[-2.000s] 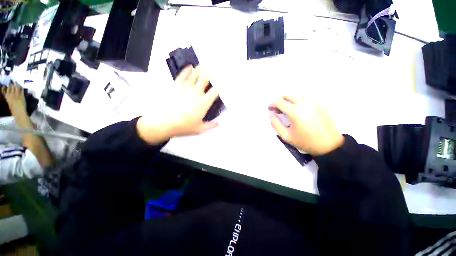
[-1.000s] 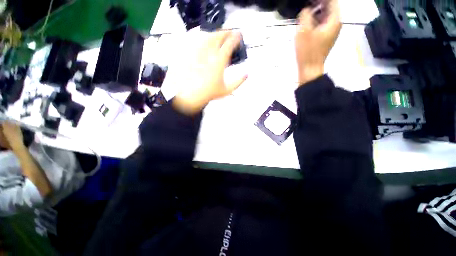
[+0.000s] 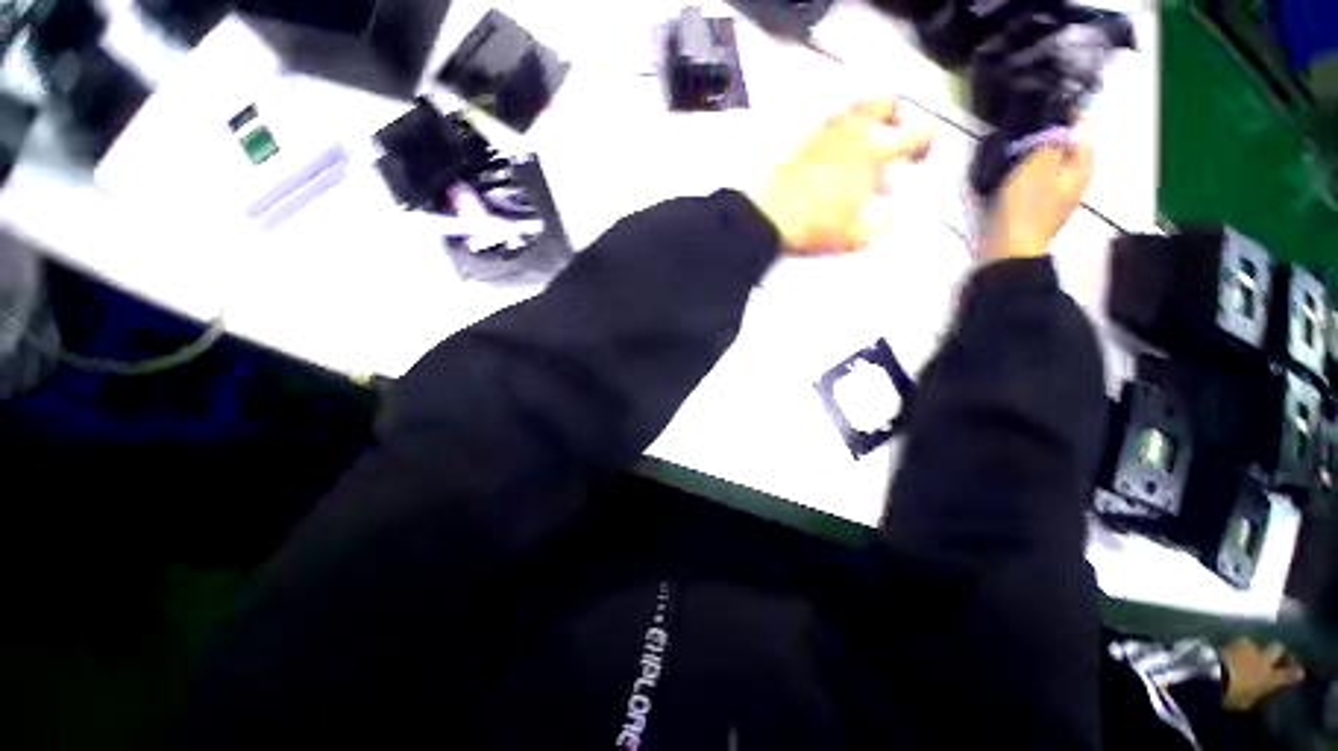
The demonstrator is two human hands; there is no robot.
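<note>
My right hand [image 3: 1039, 191] is at the near edge of an untidy heap of black module halves [image 3: 1045, 66], fingers on a dark part with a whitish-purple cable; whether it grips the part is unclear. My left hand [image 3: 844, 176] is over the white bench to the left of it, fingers bent and blurred, with no part visible in it. A thin black mounting frame [image 3: 866, 398] with an open centre lies flat on the bench, left of my right forearm.
Stacked black covers with green windows [image 3: 1155, 448] stand at the right. Black parts with white cables [image 3: 492, 220] lie at the left, beside a white sheet [image 3: 191, 125]. Black blocks [image 3: 702, 62] lie at the back. Another person's hand [image 3: 1259, 672] shows at the lower right.
The view has turned, so the bench looks tilted. My left hand has left the small dark block at the back. My right hand is now at the heap's near edge. The frame still lies flat.
</note>
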